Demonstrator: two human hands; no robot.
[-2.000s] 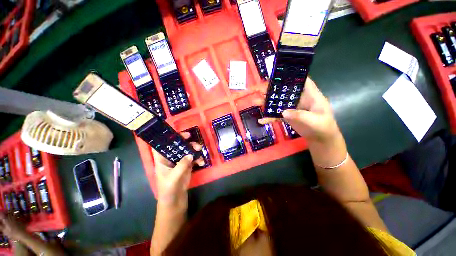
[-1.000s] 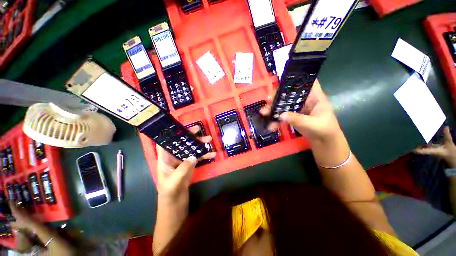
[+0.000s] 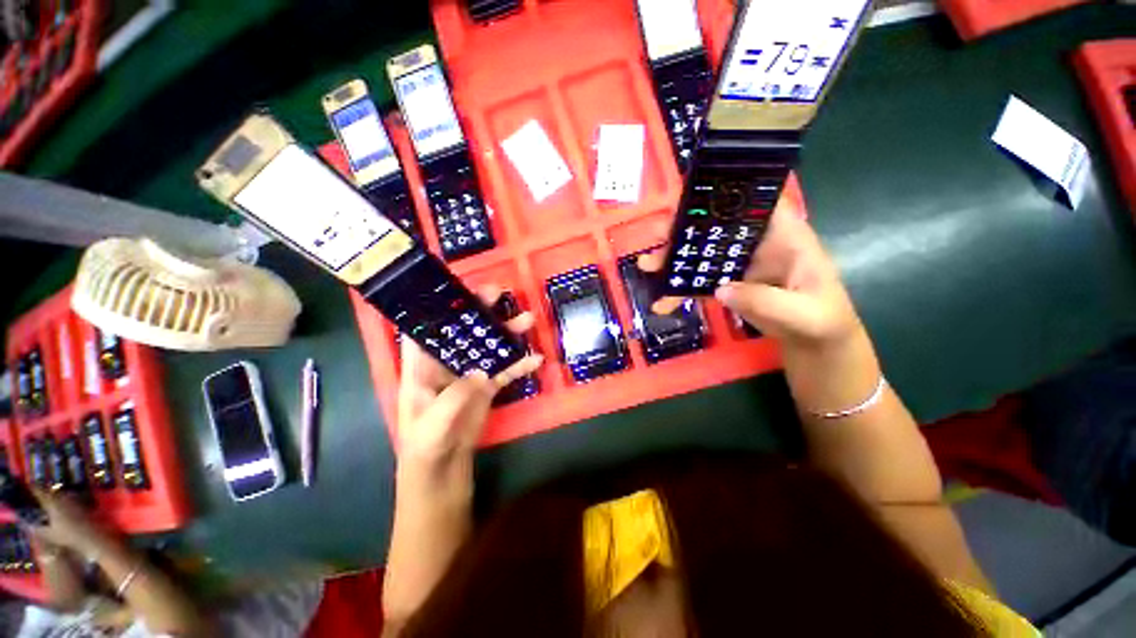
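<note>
My left hand (image 3: 455, 393) holds an open flip phone (image 3: 318, 209), tilted to the upper left, its pale gold-framed screen lit with small characters. My right hand (image 3: 791, 280) holds another open flip phone (image 3: 787, 52), nearly upright, with large characters including "79" on its screen. My thumbs lie at the lower ends of both keypads. Below them is a red compartment tray (image 3: 598, 411). Closed phones (image 3: 586, 324) lie in its near pockets, partly hidden by my hands. Two open phones (image 3: 430, 112) stand at its left, another (image 3: 673, 62) at the back. White slips (image 3: 619, 162) lie in two pockets.
A cream slotted fan (image 3: 181, 295), a bar-type phone (image 3: 243, 430) and a pen (image 3: 309, 421) are left of the tray. Another red tray (image 3: 168, 467) with dark pieces and a person's hand (image 3: 81, 530) are at lower left. A folded white paper (image 3: 1043, 147) lies at right.
Both screens, blank white at first, now show characters; the right one's changed again since one second ago. The larger paper sheet at right is gone, and the other person's hand there is out of view.
</note>
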